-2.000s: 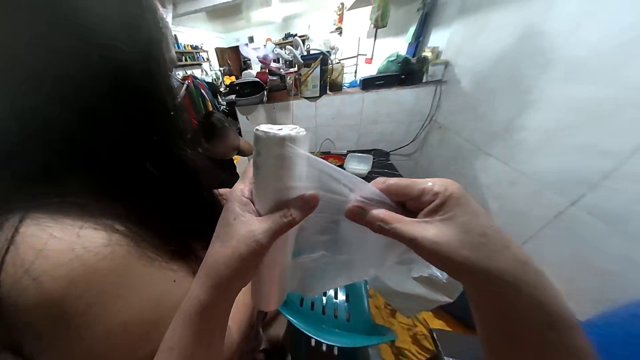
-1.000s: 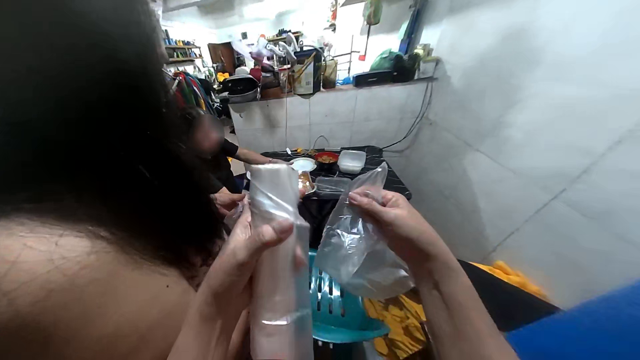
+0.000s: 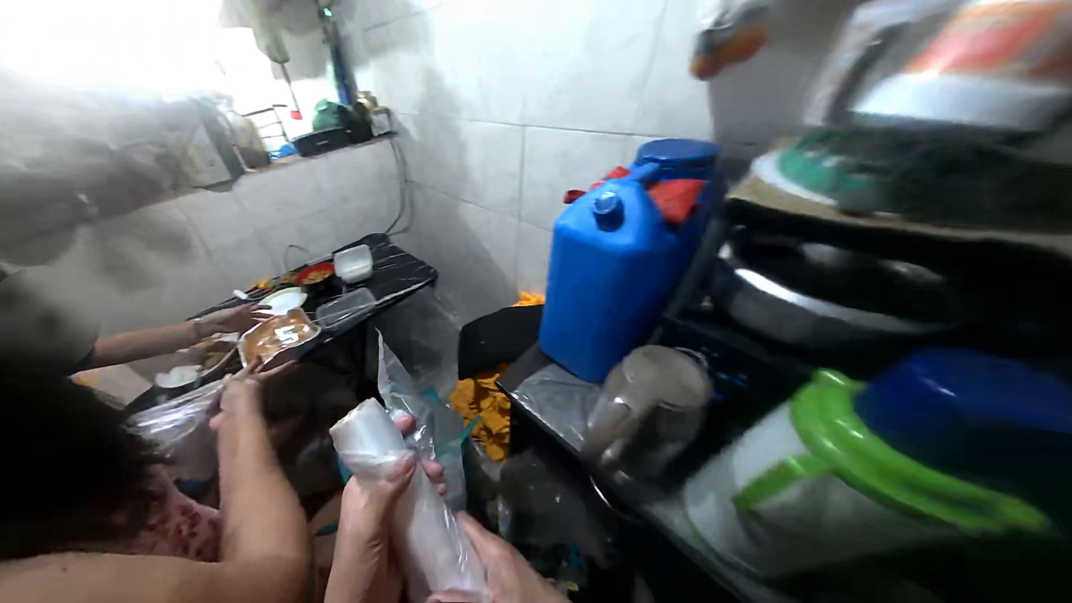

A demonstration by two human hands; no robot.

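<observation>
A roll of clear plastic bags (image 3: 410, 502) is tilted between my two hands at the lower middle of the head view. My left hand (image 3: 377, 502) is closed around the roll near its upper end. Lower down, my right hand (image 3: 507, 561) rests against the roll's right side; it is partly cut off by the bottom edge. A loose clear plastic bag (image 3: 398, 377) stands up beside the roll's top, with fingertips showing behind it.
Left, a person's arm (image 3: 260, 494) and another person's hand (image 3: 234, 318) reach to a black table (image 3: 402, 272) with dishes and containers. Right stand a blue jerrycan (image 3: 595, 276), a metal cup (image 3: 657, 394), a green-rimmed jug (image 3: 770, 477) and a rack with pans.
The view has swung right, bringing in the jerrycan and rack. My right hand has moved from holding the loose bag out beside the roll to the roll's lower part.
</observation>
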